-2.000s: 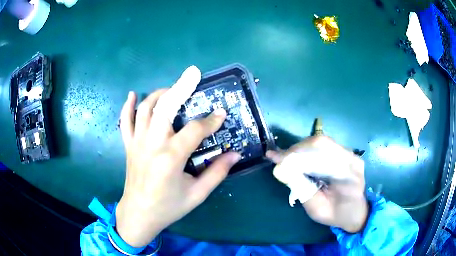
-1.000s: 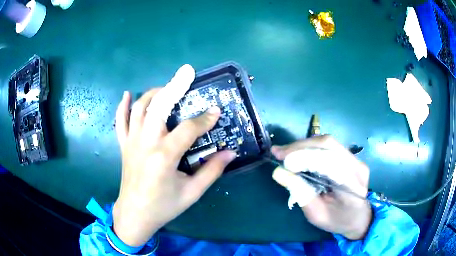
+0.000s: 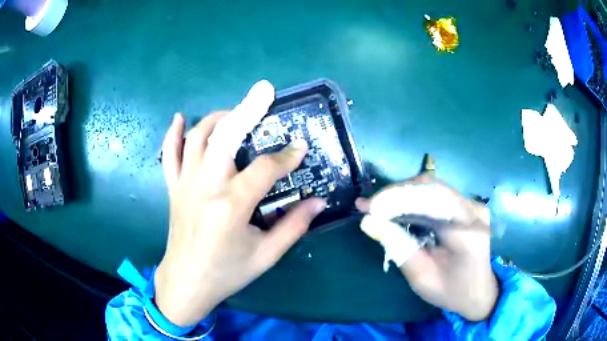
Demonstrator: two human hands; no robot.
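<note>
The black camera housing point(image 3: 346, 136) lies open side up at the centre, with the circuit board point(image 3: 313, 130) inside it. My left hand point(image 3: 216, 193) is spread over the housing's left part, a finger and thumb pressing on the board; one finger wears a white cot. My right hand point(image 3: 432, 240), with white finger coverings, grips the thin dark tweezers point(image 3: 422, 220) at the housing's lower right corner. Their tip is hard to make out. The brass nozzle of the air blow gun point(image 3: 428, 162) shows behind my right hand; the rest of the gun is mostly hidden.
An opened spare housing point(image 3: 41, 140) lies at the left beside scattered dark specks. A crumpled amber tape scrap point(image 3: 444, 33) is at the back. White wipes point(image 3: 551, 136) and a blue bin point(image 3: 580, 50) are at the right. A hose point(image 3: 566, 272) runs along the lower right; a white roll point(image 3: 46, 17) is upper left.
The view has shifted slightly. My left hand stays on the board. My right hand stays at the corner, with the tweezers' angle changed a little since a second ago.
</note>
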